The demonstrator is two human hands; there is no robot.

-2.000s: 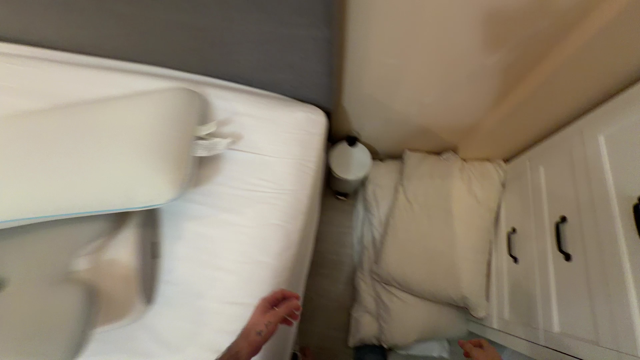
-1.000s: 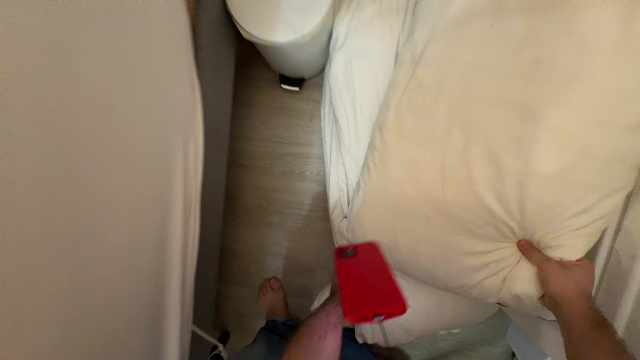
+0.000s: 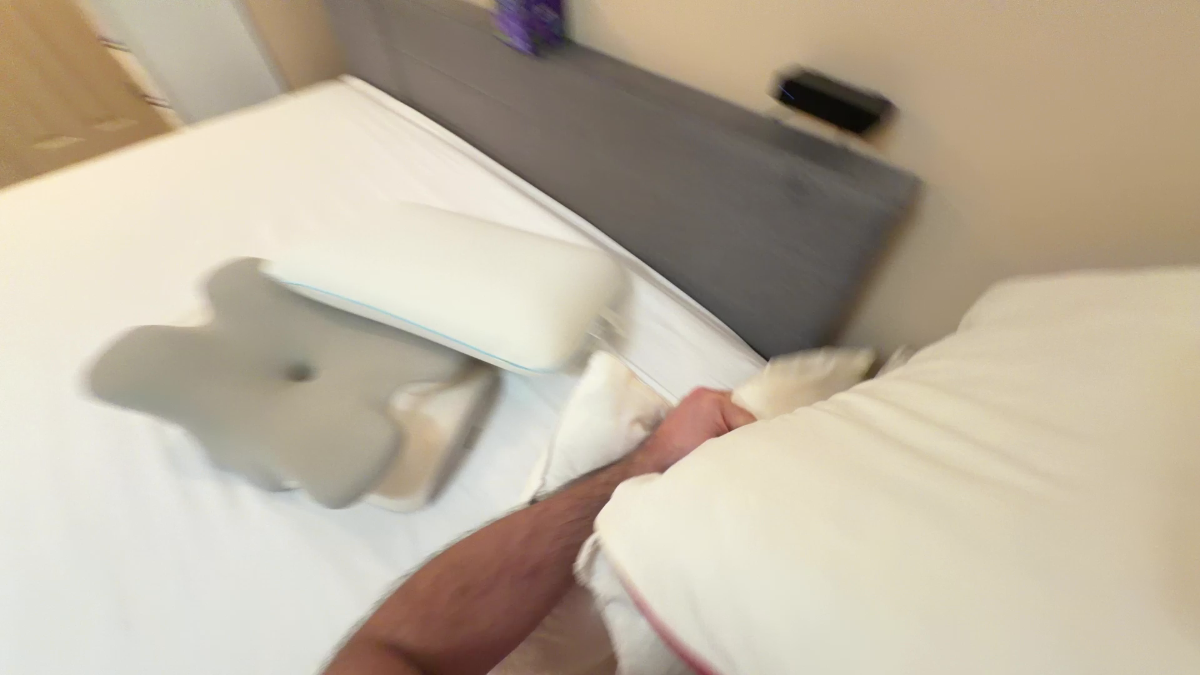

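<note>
My left hand reaches in from the bottom, its fingers closed on bunched white fabric at the bed's edge. Directly right of it, a large cream pillow fills the lower right and hides part of my grip. My right hand is out of sight. On the white-sheeted mattress lies a long white pillow with a blue edge line. A grey contoured cushion with a hole in its middle rests beside it, over a beige and grey item. The view is blurred.
A grey upholstered headboard runs along the far side of the bed. A purple package stands at its top, and a black box-shaped object is near its right end, by the beige wall.
The view has swung from the floor to the bed. The cream pillow, beside the bed a second ago, is now up at the mattress edge. The red phone-like object is no longer visible.
</note>
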